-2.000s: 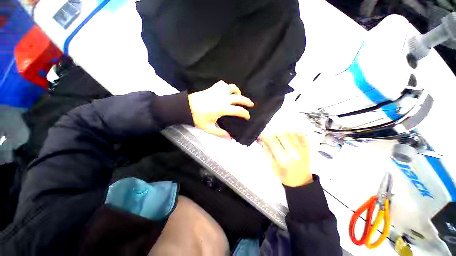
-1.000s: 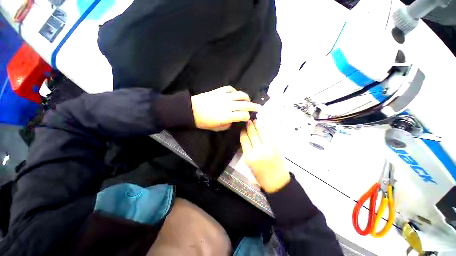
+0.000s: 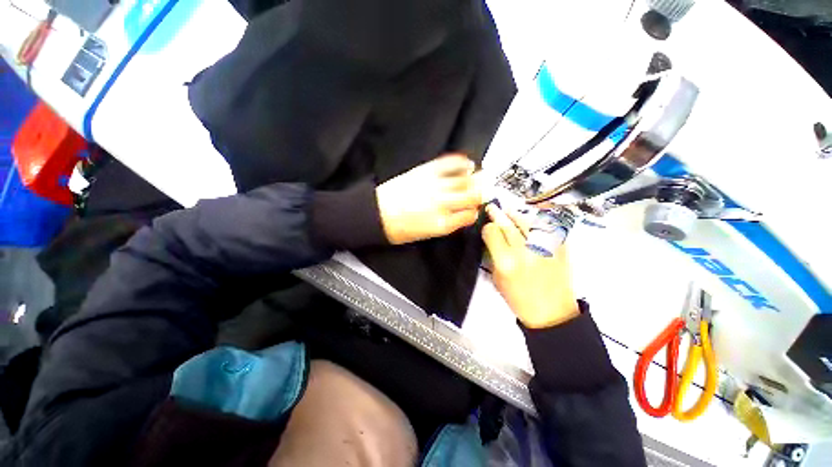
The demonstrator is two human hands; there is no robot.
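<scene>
A large black fabric piece [image 3: 365, 91] lies over the white tabletop and down across its ruler-marked front edge. My left hand [image 3: 433, 199] rests on the cloth, its fingertips holding the fabric edge close to the needle area. My right hand [image 3: 527, 269] is just beside it, fingertips pinching the same edge. The fingertips nearly meet. The presser foot area [image 3: 518, 181] of the white sewing machine [image 3: 593, 82] is right beside them. The exact contact between foot and cloth is too small and blurred to tell.
Scissors with red and yellow handles [image 3: 677, 365] lie right of my right hand. A small yellow tool [image 3: 753, 418] lies beyond them. The ruler-marked table edge [image 3: 410, 333] runs in front of me. A red object [image 3: 46, 150] and another white machine [image 3: 137, 82] are at the left.
My hands came together at the fabric edge and moved up to the machine's needle area. The cloth shifted with them. The view has also shifted.
</scene>
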